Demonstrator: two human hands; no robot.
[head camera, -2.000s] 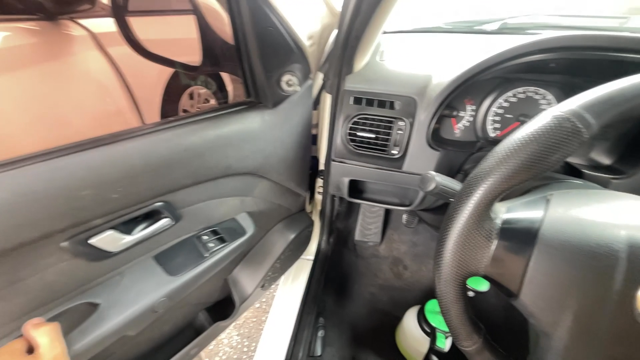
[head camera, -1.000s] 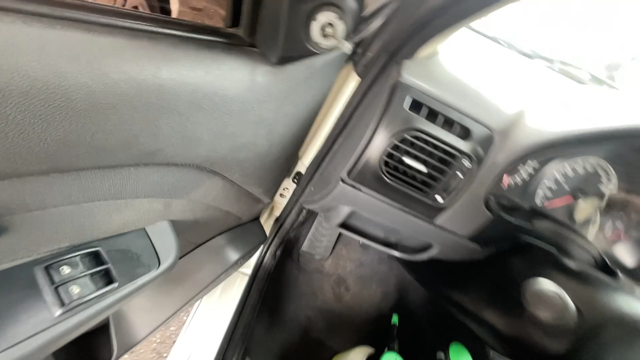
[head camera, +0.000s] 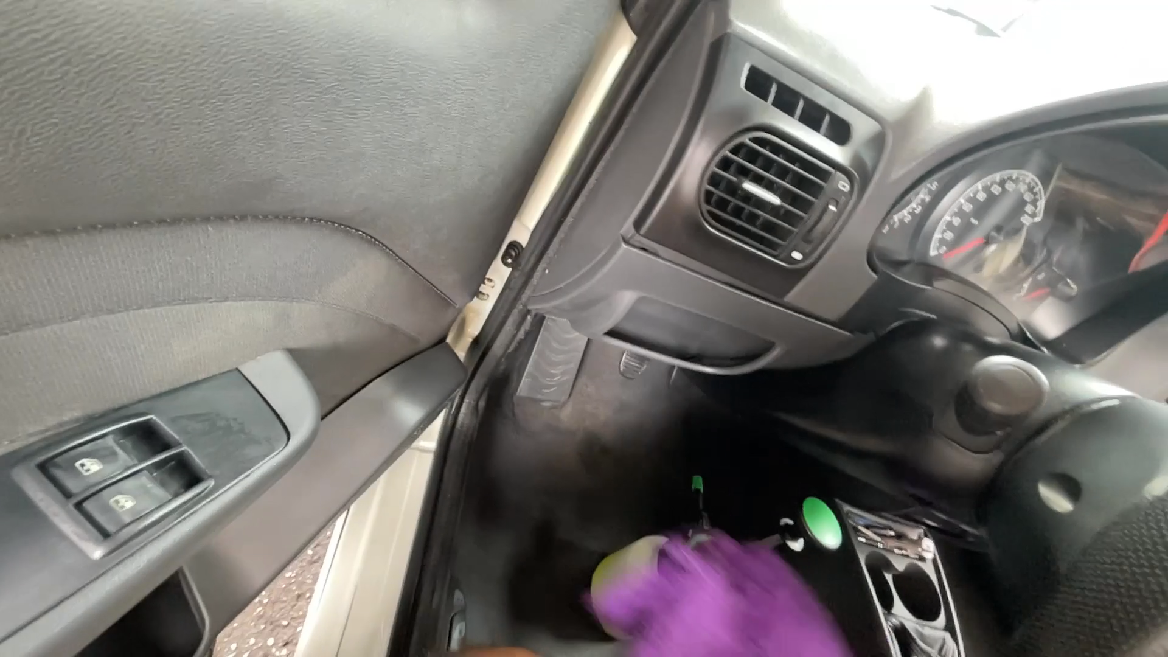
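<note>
A purple cloth, blurred, hangs at the bottom centre over the driver's footwell. It partly covers a pale yellow-green container. Just above the cloth shows a small green-tipped part, and a round green lid or cap lies to its right. A sliver of skin shows at the bottom edge, left of the cloth; which of my hands it belongs to cannot be told. Any hand inside or behind the cloth is hidden.
The open door's inner panel, with window switches, fills the left. An air vent, instrument cluster and steering wheel are at the right. Below are a footrest and a centre console with cup holders.
The purple cloth has come into view at the bottom. The hand at the door's armrest two seconds ago no longer shows there. The view has tilted and moved closer to the vent.
</note>
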